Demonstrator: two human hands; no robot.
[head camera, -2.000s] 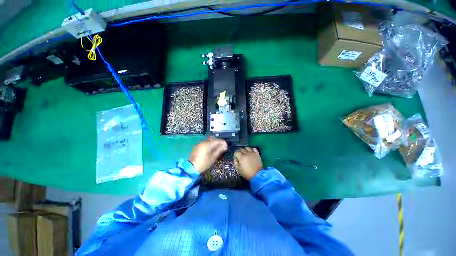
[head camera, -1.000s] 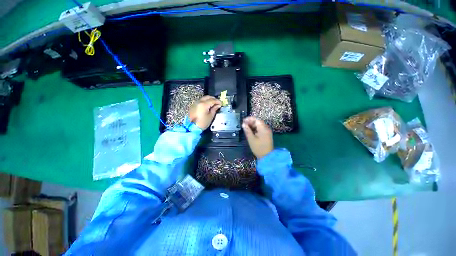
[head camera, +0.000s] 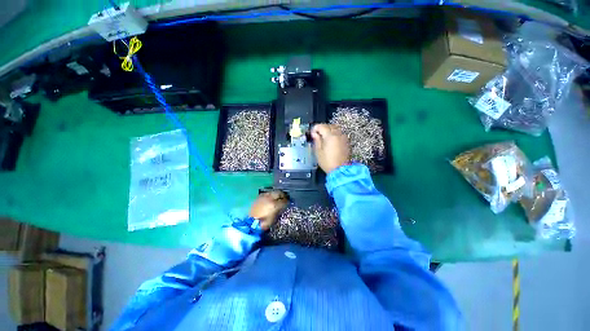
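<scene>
A long black fixture (head camera: 298, 103) stands between the side trays, with a silver plate (head camera: 296, 159) near its near end and a small yellow piece (head camera: 295, 127) at its middle. My right hand (head camera: 331, 146) is beside the yellow piece, fingertips together at the fixture's right side; whether they hold a tiny part cannot be seen. My left hand (head camera: 268, 207) is at the left edge of the black front tray, which holds a heap of tiny reddish-brown metal parts (head camera: 305, 226). Its fingertips are dark and blurred.
Black trays of paler parts flank the fixture, left (head camera: 246, 139) and right (head camera: 359, 134). A labelled zip bag (head camera: 159, 181) lies left. Bags of parts (head camera: 493, 173) and a cardboard box (head camera: 462, 55) are right. A black case (head camera: 158, 74) stands upper left; a blue cord crosses the left side.
My left hand has moved from the yellow piece back to the front tray. My right hand has moved forward from beside the silver plate to beside the yellow piece.
</scene>
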